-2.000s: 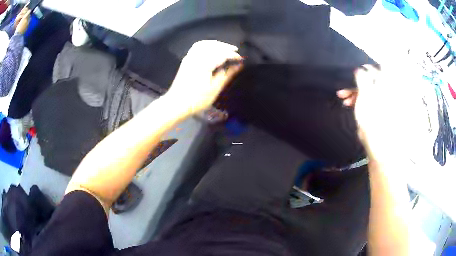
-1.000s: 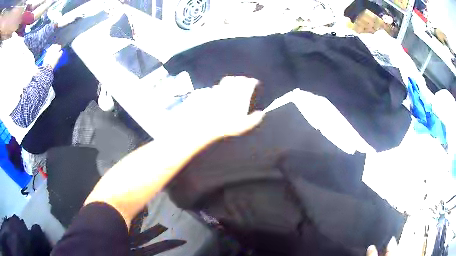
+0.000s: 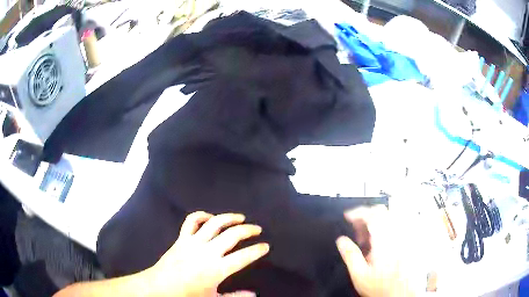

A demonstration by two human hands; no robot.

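Note:
A large black garment lies spread and folded over the white table, with a long sleeve-like part reaching to the left. My left hand lies palm down on its near part, fingers apart. My right hand is at the right part of the cloth, blurred and overexposed; its thumb and fingertips touch the black cloth, but whether they grip it is unclear.
A white machine box with a round vent and a tan cone stand at the left. Black-handled scissors lie at the right beside a slim orange-brown tool. Blue cloth lies behind the garment.
The view has turned to the right. The garment has come down onto the table in front of me. My left hand has lowered onto it, and my right hand is more fully in view.

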